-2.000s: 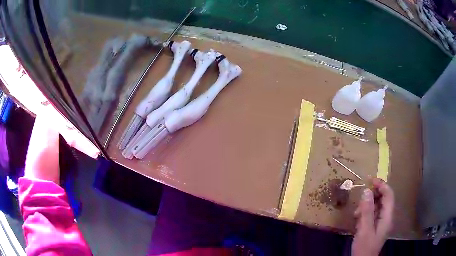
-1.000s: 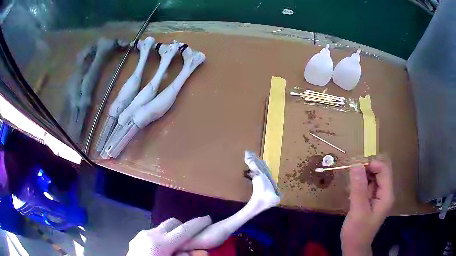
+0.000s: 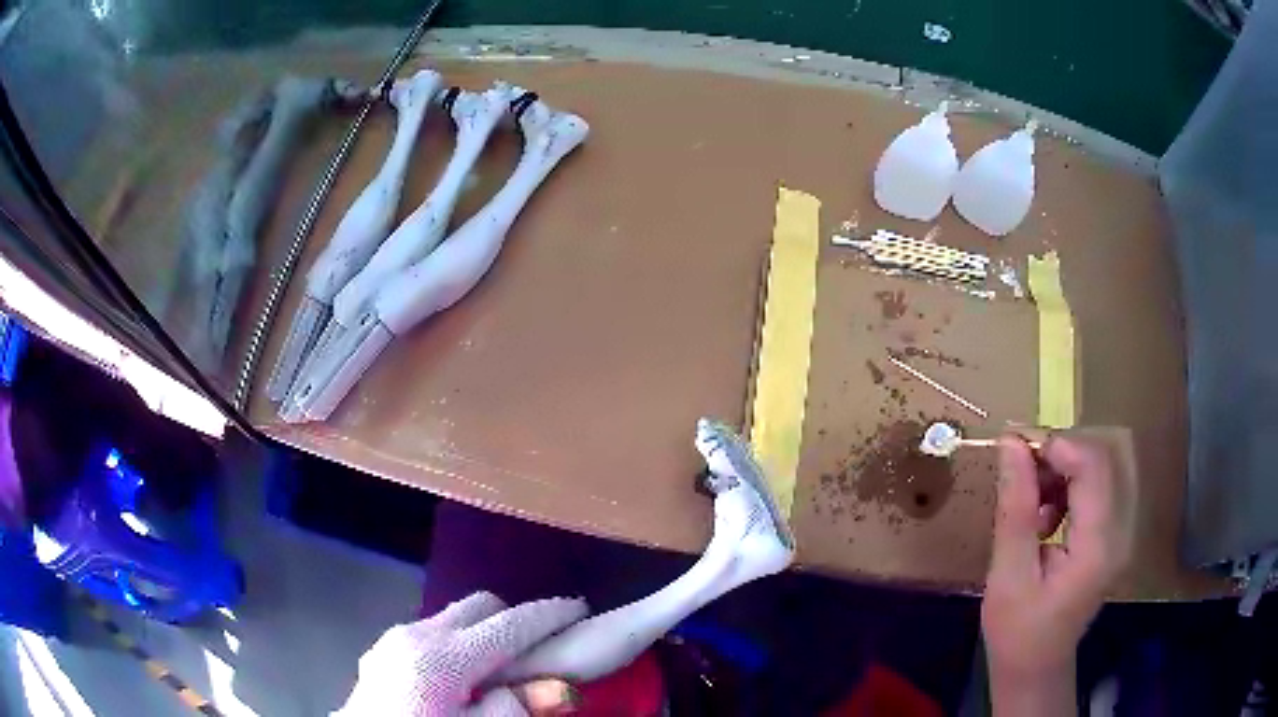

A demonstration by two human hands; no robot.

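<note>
My left hand (image 3: 470, 651), in a white knit glove with a bare thumb tip, grips a pale doll leg (image 3: 673, 595) by its calf end. The leg's foot points up at the bench's front edge, beside the left yellow tape (image 3: 788, 336). My bare right hand (image 3: 1051, 518) pinches a thin swab (image 3: 981, 443). The swab's tip is at the small white cap (image 3: 940, 439), which sits by a brown stain (image 3: 911, 483); whether the tip is inside the cap is hard to tell. Another thin stick (image 3: 936, 385) lies just behind the cap.
Three pale legs (image 3: 484, 231) with black ankle straps lie at the left by a reflective panel. A bundle of swabs (image 3: 925, 258) lies below two white squeeze bottles (image 3: 917, 168). A second yellow tape (image 3: 1054, 336) is at the right, near a grey panel (image 3: 1233, 308). A green belt (image 3: 701, 17) runs behind.
My left hand has come into view with a leg, which was absent in the oldest frame. My right hand has taken up a swab, and its tip has moved up to the cap since one second ago.
</note>
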